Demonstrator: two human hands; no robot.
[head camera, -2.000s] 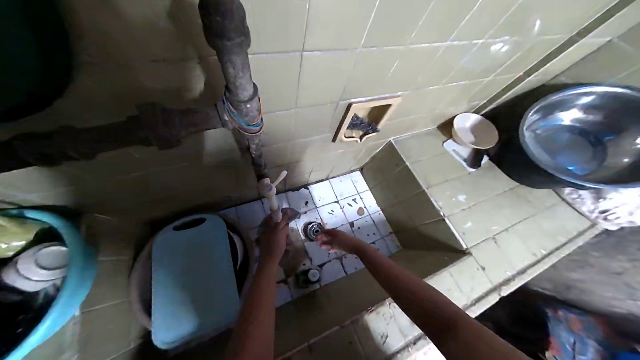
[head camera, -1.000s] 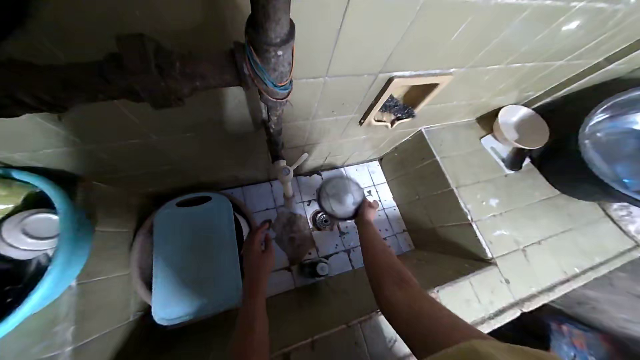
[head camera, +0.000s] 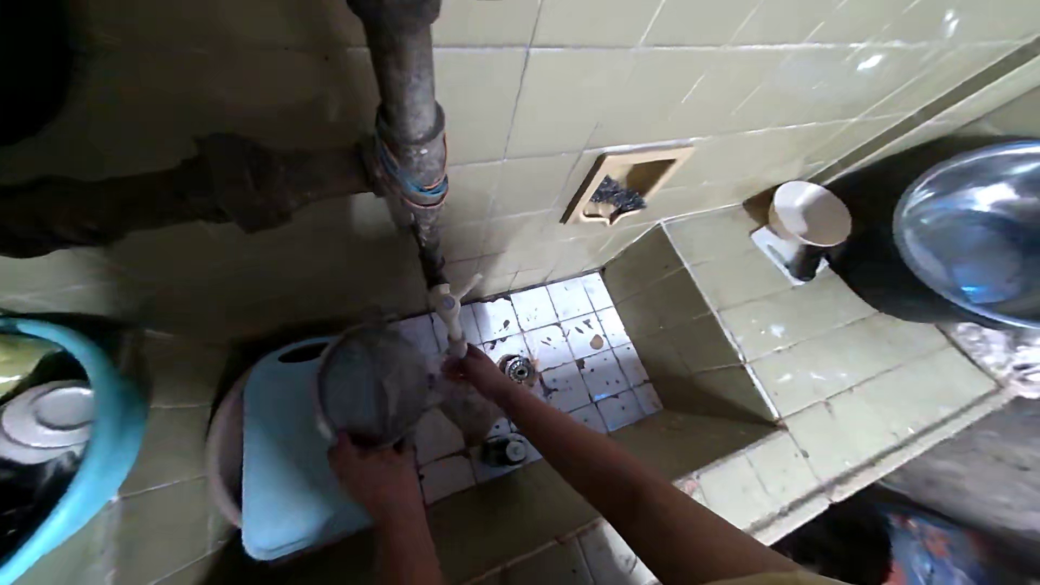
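Observation:
My left hand (head camera: 374, 467) grips the rim of a round mesh strainer (head camera: 374, 386), which is tilted over the left side of the tiled sink (head camera: 561, 349) and partly over a light blue cutting board (head camera: 284, 463). My right hand (head camera: 467, 366) is at the spout of the white plastic tap (head camera: 448, 305); whether its fingers close on the spout is hard to see. A metal drain strainer (head camera: 518, 370) sits on the sink floor to the right of that hand. Below it lies a small dark round object with a pale top (head camera: 505, 449).
Old pipes (head camera: 406, 89) run above the tap. A teal basin (head camera: 122, 431) with dishes stands at the left. On the right ledge are a beige bowl (head camera: 811, 213) and a large metal basin (head camera: 975, 236). A soap niche (head camera: 630, 183) is set in the wall.
The round strainer, held by my right hand over the sink one second ago, is now farther left in my left hand. My right hand has moved left to the tap spout.

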